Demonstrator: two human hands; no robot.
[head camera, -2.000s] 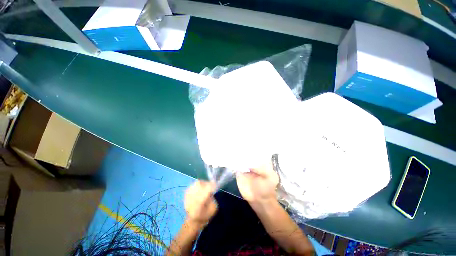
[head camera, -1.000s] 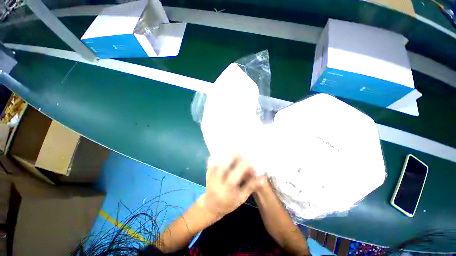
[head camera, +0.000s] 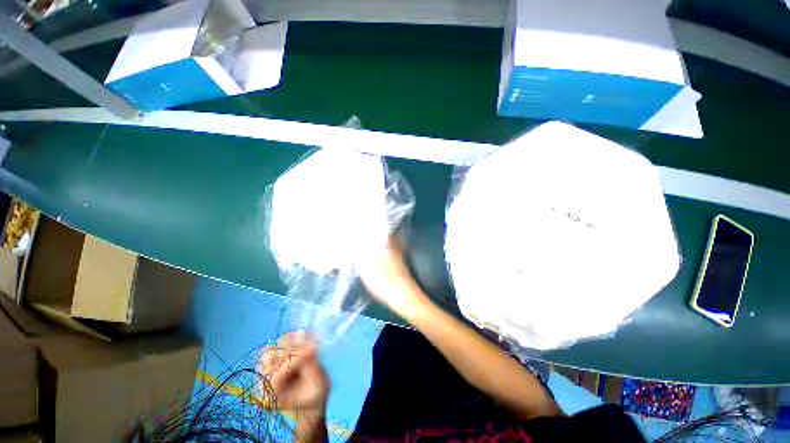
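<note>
A white plastic unit (head camera: 329, 208) lies in a clear plastic bag (head camera: 325, 298) over the green bench, left of centre. My right hand (head camera: 383, 266) holds its lower right side; the fingers blend into the bright white. My left hand (head camera: 296, 372) is blurred, below the bench edge, fingers curled at the loose end of the bag, which stretches down towards it. A larger white many-sided stack of bagged units (head camera: 563, 234) lies to the right, with crinkled film around its edges and small print on top.
An open white-and-blue carton (head camera: 165, 82) stands at back left, another (head camera: 593, 95) at back right. A smartphone (head camera: 723, 270) lies at the right. Pale rails (head camera: 416, 147) cross the green bench (head camera: 173, 190). Brown cardboard boxes (head camera: 113, 372) stand lower left, by the blue floor.
The bagged unit in my hands has moved left, away from the larger stack. My hands have moved apart, the left one down and left. The view has shifted.
</note>
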